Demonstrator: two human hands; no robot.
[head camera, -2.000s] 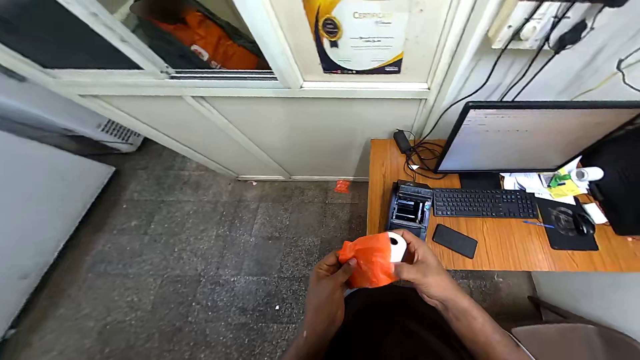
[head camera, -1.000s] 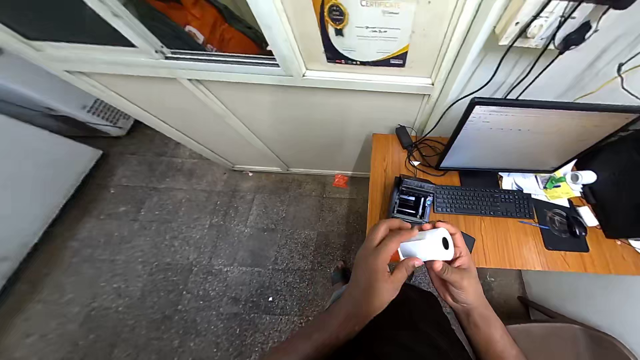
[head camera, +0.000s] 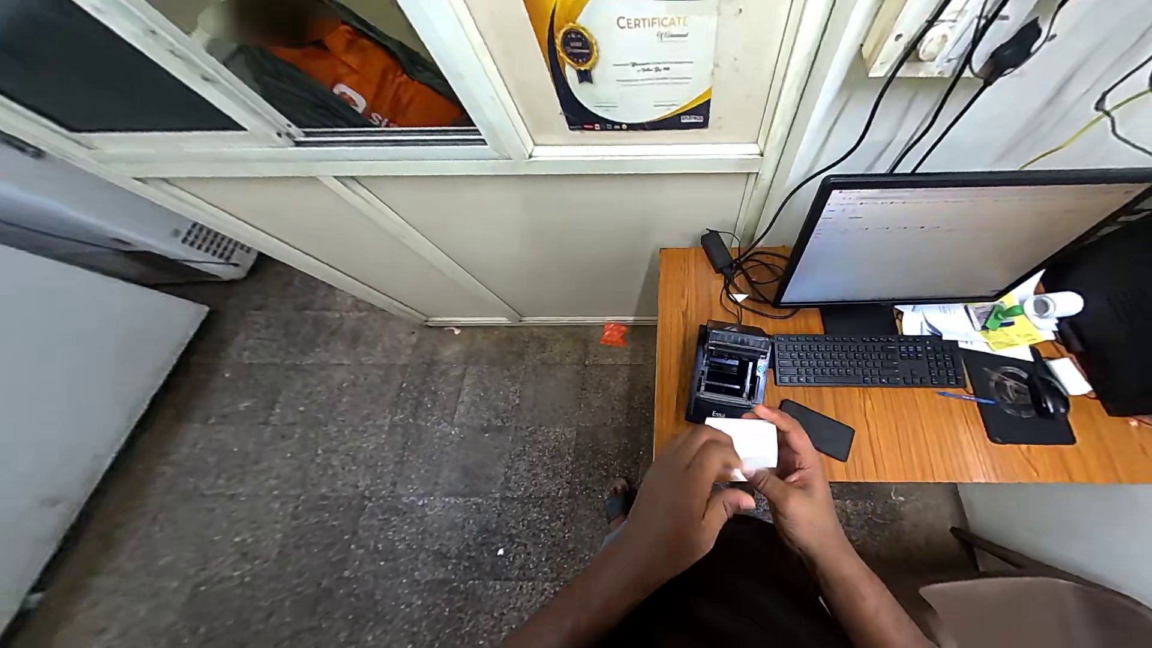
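Note:
A white paper roll (head camera: 754, 443) is between my two hands, just off the front edge of the wooden desk (head camera: 891, 450). My right hand (head camera: 796, 486) grips the roll from the right, thumb on its near side. My left hand (head camera: 688, 490) has its fingertips at the roll's left side and near edge; whether it grips the roll or a loose end of paper, I cannot tell. Just beyond the hands stands a black receipt printer (head camera: 729, 373) with its cover raised and its inside visible. A black phone (head camera: 817, 430) lies to the right of the printer.
On the desk are a keyboard (head camera: 868, 361), a monitor (head camera: 954, 238), a mouse (head camera: 1047, 396) on a mouse pad, a blue pen (head camera: 967, 397), papers, another white roll (head camera: 1053, 305) and tangled cables. A chair (head camera: 1017, 612) is at lower right. An orange scrap (head camera: 614, 335) lies on the floor. Behind the window, a person wears orange.
The orange wrapper around the roll two seconds ago is no longer seen on it. The roll has turned in my hands, its hollow end now out of sight.

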